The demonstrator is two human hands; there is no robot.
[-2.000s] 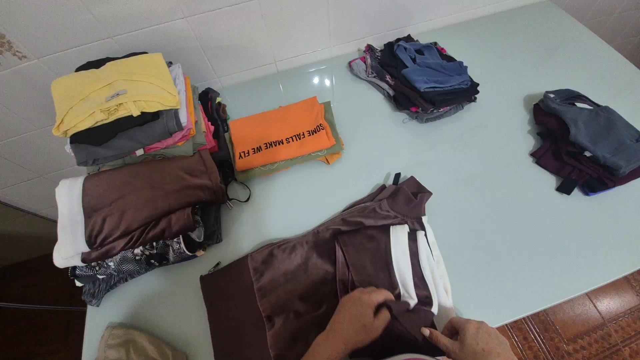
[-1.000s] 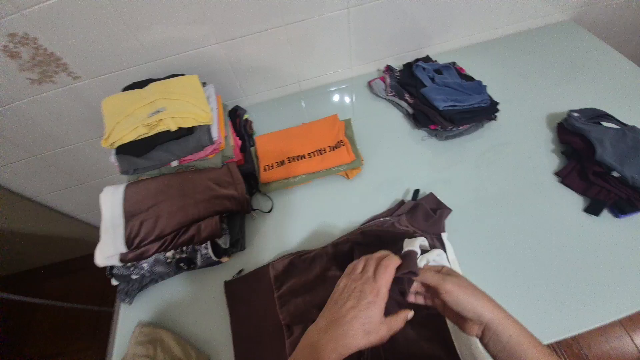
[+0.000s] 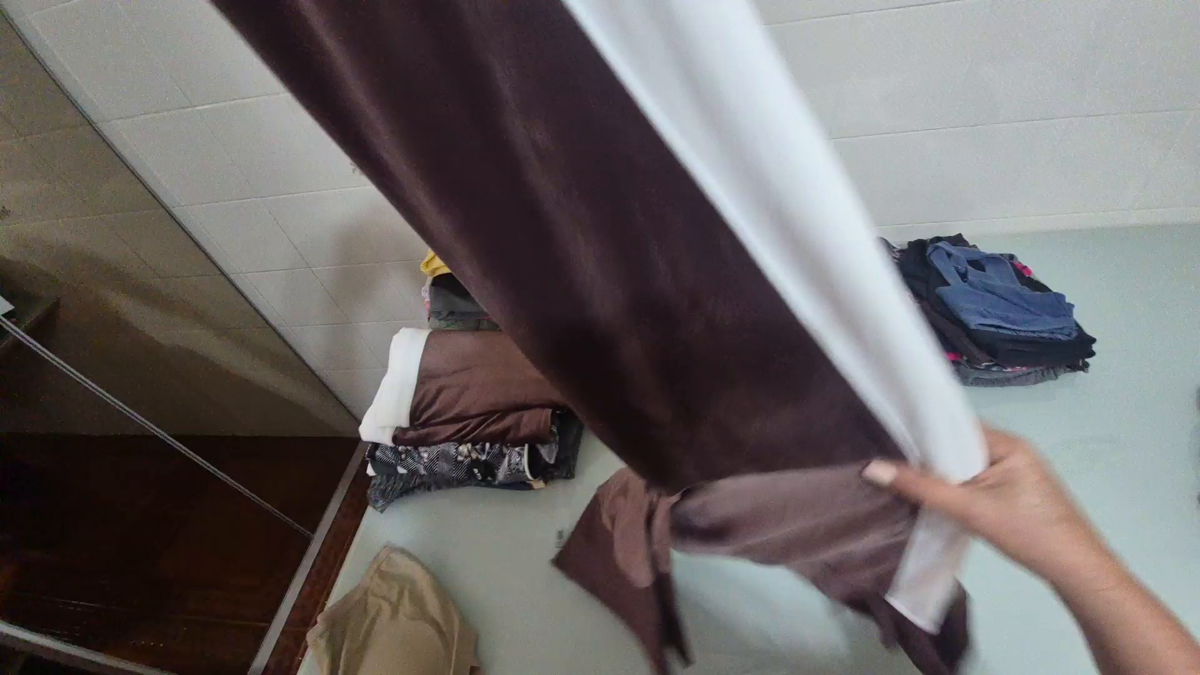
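Note:
A dark brown garment with a broad white stripe (image 3: 600, 244) hangs stretched across the middle of the head view, its upper part running out of the top edge. At the right, my right hand (image 3: 1003, 497) pinches its white edge between thumb and fingers. Below the hand, the lower part of the cloth droops over the table, with a loose brown flap at its left. My left hand is out of the frame.
Folded brown-and-white clothes (image 3: 483, 384) lie on patterned ones at the left, by a partly hidden pile. A blue-topped clothes stack (image 3: 1008, 300) is at the right. A beige garment (image 3: 394, 614) lies at the near edge of the glass table (image 3: 525, 581). Tiled wall behind.
The brown garment, which lay on the table under both hands, is now lifted and spread out. My left hand has gone out of view. The view has swung left.

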